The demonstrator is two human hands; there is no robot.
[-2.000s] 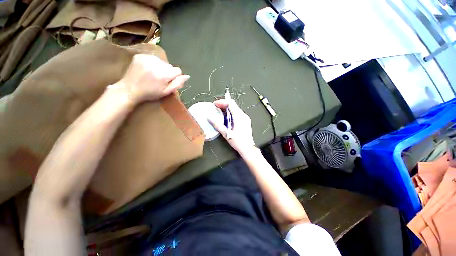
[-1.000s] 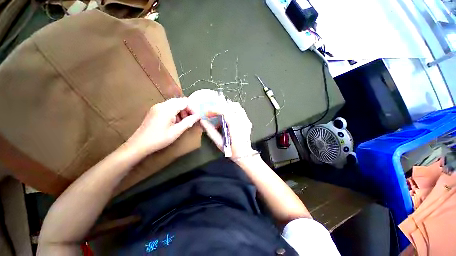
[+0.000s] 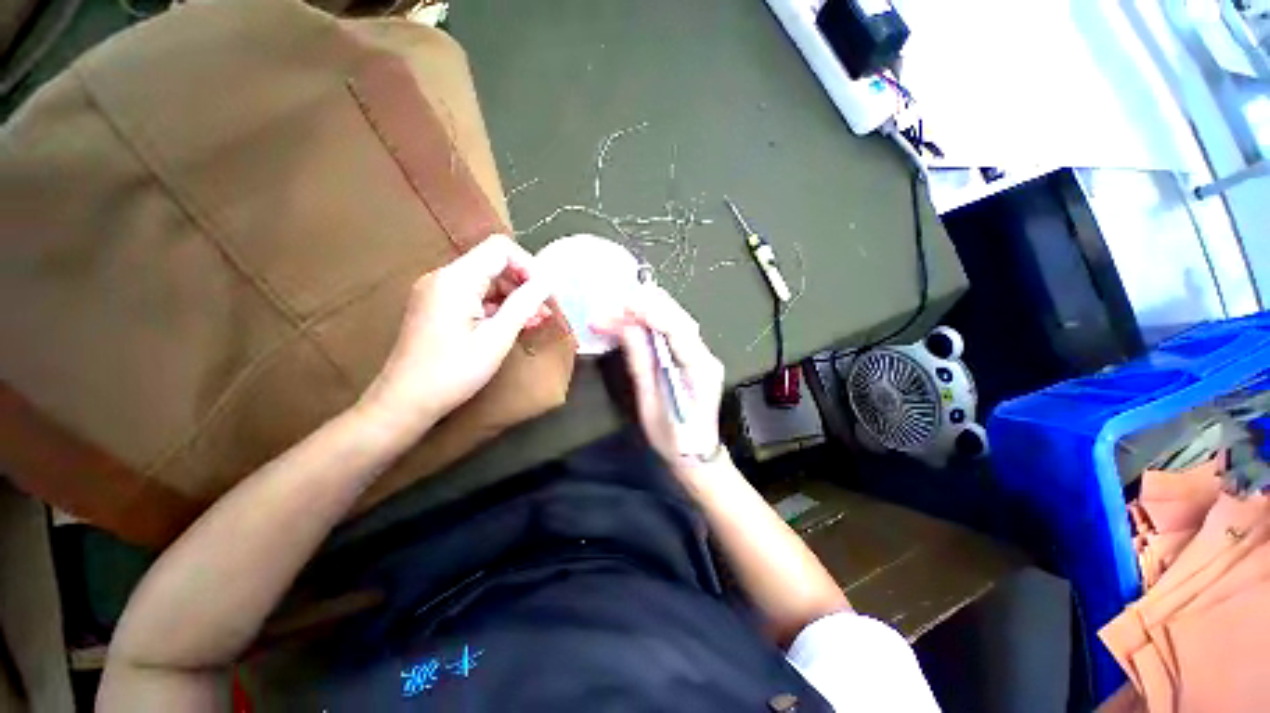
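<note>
A large tan-brown tote bag [image 3: 237,209] lies over the table edge at the left, with a reddish-brown trim strip [image 3: 418,160] along its near side. My left hand [image 3: 467,314] pinches the bag's edge or a thread at the end of that strip; the fingertips hide which. My right hand [image 3: 676,362] holds a slim dark-and-pale tool [image 3: 674,386] lying along the palm, its tip unclear. A round white disc [image 3: 585,286] lies on the table between my hands. Loose threads [image 3: 627,223] lie beyond it.
A yellow-black corded tool [image 3: 765,261] lies on the green-covered table [image 3: 613,84]. A white power strip [image 3: 843,77] with a black adapter is at the far edge. A grey fan [image 3: 905,397] and a blue bin [image 3: 1072,432] of orange-pink pieces [image 3: 1198,599] stand at the right.
My left hand has moved from high on the trim strip down to its end. The bag has been turned and laid flatter. My right hand has moved slightly right and down with the tool.
</note>
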